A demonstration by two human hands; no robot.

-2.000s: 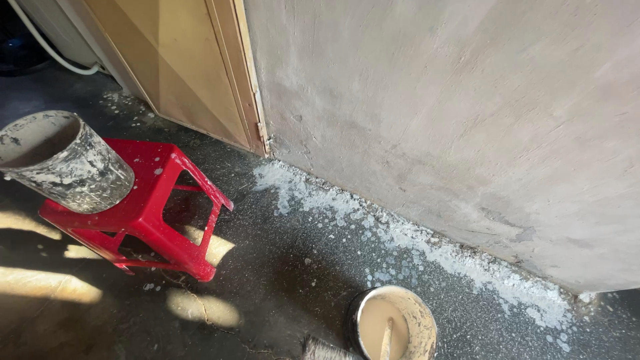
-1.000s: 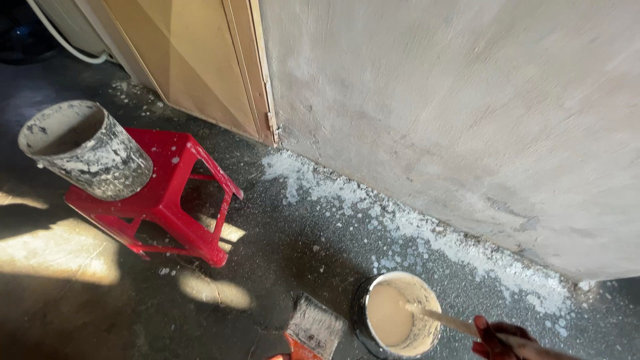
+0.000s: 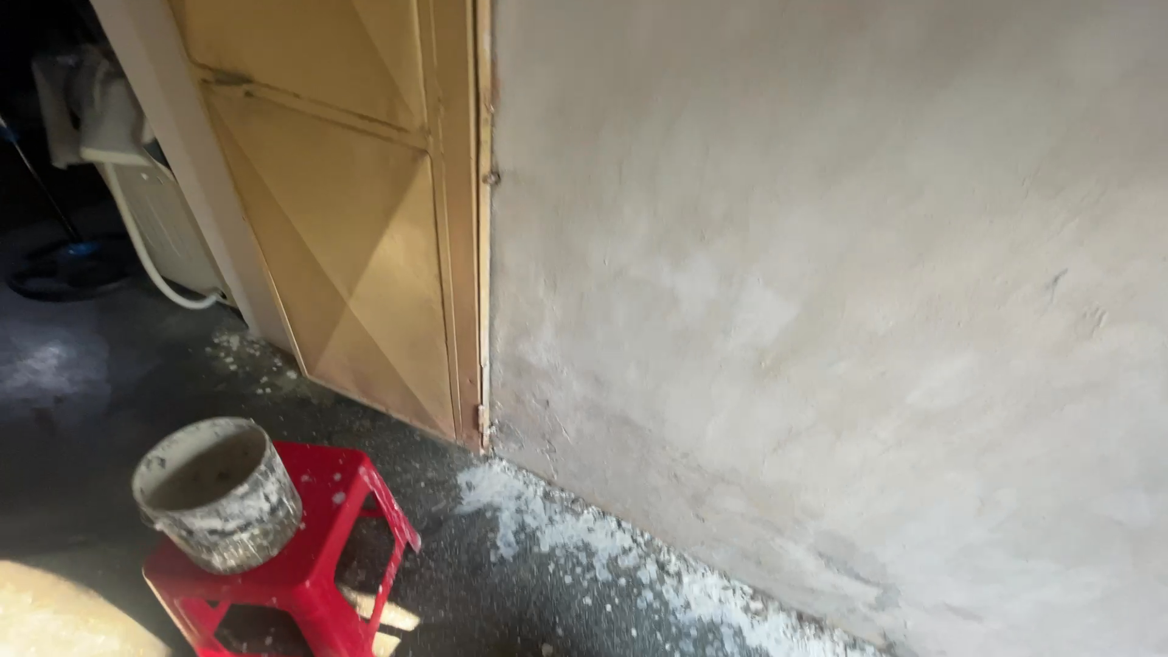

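Observation:
Neither my left hand nor my right hand shows in the head view now. A paint-stained bucket [image 3: 219, 497] stands, slightly tilted in view, on a red plastic stool [image 3: 319, 557] at the lower left. Its inside looks greyish, and its outer wall is caked with white and dark splashes. A plastered wall [image 3: 803, 301], mottled grey and off-white, fills the right side. White splatter [image 3: 584, 538] lies on the floor along the foot of this wall. The second bucket and the brush are out of view.
A yellow-brown metal door [image 3: 356, 246] meets the wall's left edge, its hinge side against the plaster. Beyond it, at the far left, are a pale appliance with a white hose [image 3: 146, 260] and a dark round stand base [image 3: 73, 265]. Sunlight falls on the dark floor [image 3: 383, 456].
The view has swung up toward the door and wall. One second ago, a hand at the lower right held a stick in the pale liquid of a bucket, with a brush nearby; these have left view.

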